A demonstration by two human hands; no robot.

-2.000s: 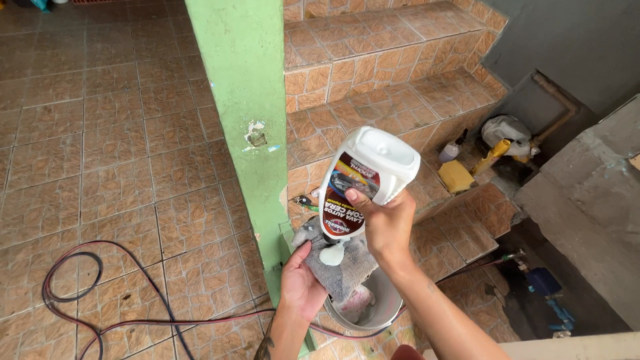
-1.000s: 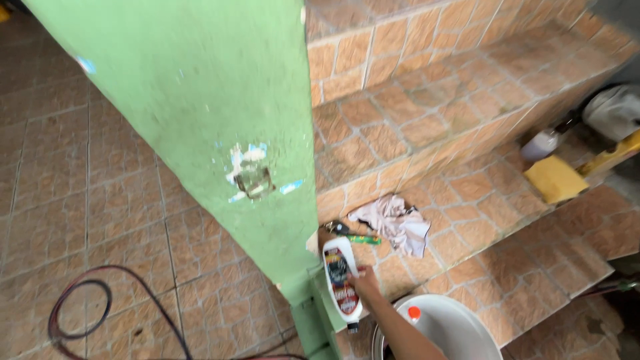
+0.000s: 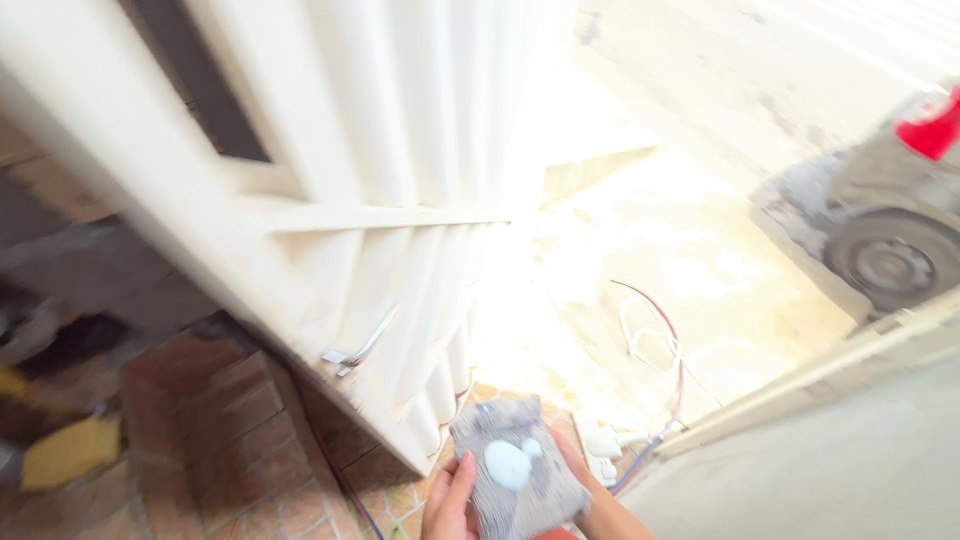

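Note:
Low in the middle of the view, a grey fabric wash mitt or cloth lies between both hands, with two pale blobs of liquid soap on its upper face. My left hand grips its left edge, the thumb on top. My right hand holds it from the right side, the fingers mostly hidden behind it.
A white metal gate with a latch stands at the left. A hose crosses the sunlit floor near a pale wall. A car wheel shows outside at right. A yellow sponge-like block lies at lower left.
The view has swung from the stairs to the gate. The bottle that my right hand tipped over the cloth, then held by the green pillar, is out of view; both hands now hold the cloth.

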